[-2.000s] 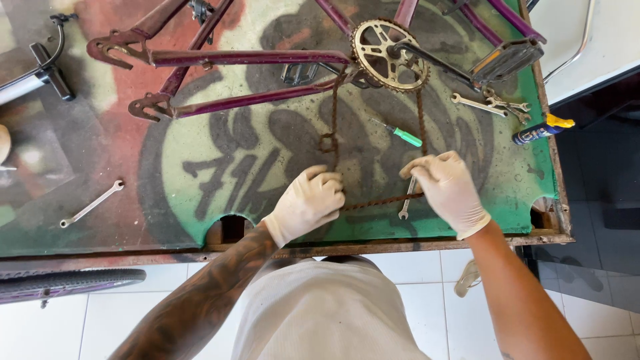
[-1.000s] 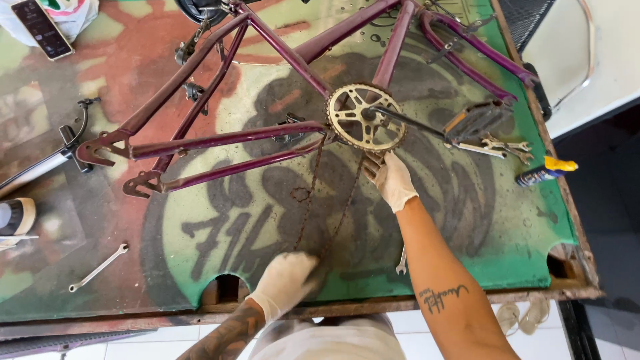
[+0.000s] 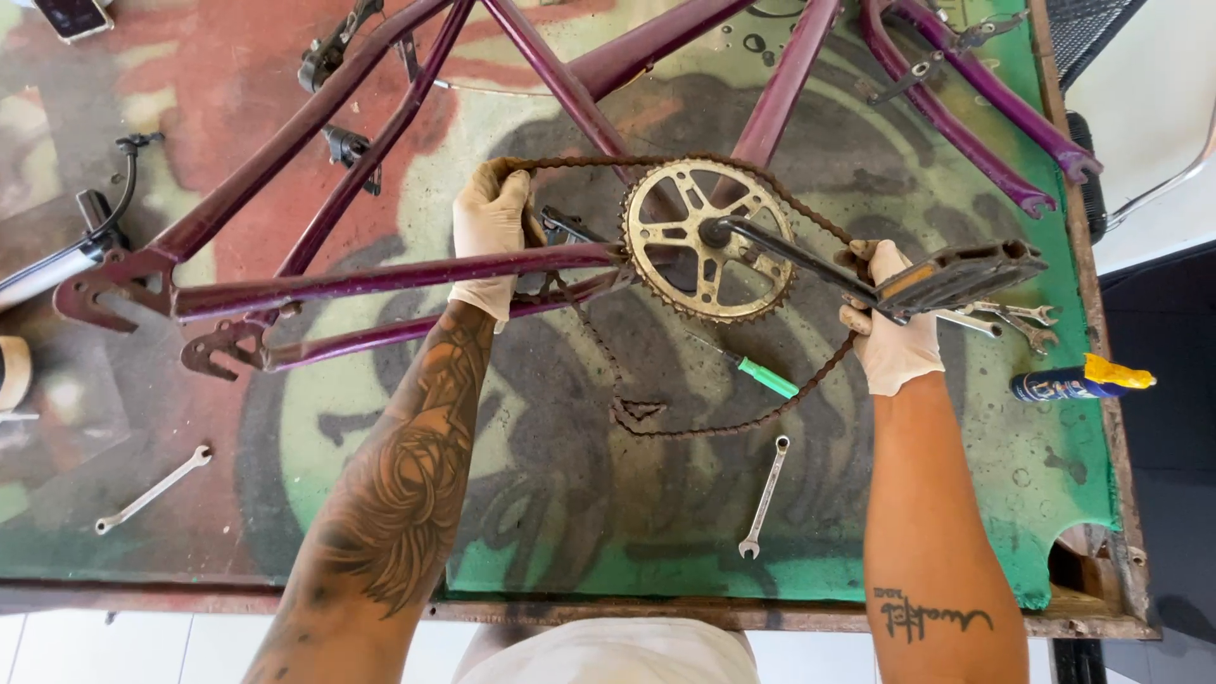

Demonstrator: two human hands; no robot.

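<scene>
A purple bicycle frame [image 3: 399, 280] lies on the painted table. The rusty bicycle chain [image 3: 703, 433] runs over the top of the silver chainring [image 3: 641, 237], and its lower part hangs in a loop below. My left hand [image 3: 489, 228], in a white glove, pinches the chain left of the chainring and reaches past the frame's rear stays. My right hand [image 3: 888, 313], gloved too, holds the chain on the right, behind the black crank arm [image 3: 798, 255] and beside the pedal [image 3: 959, 275]. Part of its fingers is hidden by the pedal.
A green-handled screwdriver [image 3: 768, 377] and a combination wrench [image 3: 764, 497] lie below the chainring. Another wrench [image 3: 152, 489] is at the left. Several wrenches [image 3: 1026, 318] and a blue can with a yellow top [image 3: 1078, 382] lie at the right. The table's wooden edge [image 3: 1092, 285] has a corner cutout.
My left hand has moved up from near the table's front edge to the rear stays. The chain, which hung below the chainring, now passes over its top. My right hand has moved right.
</scene>
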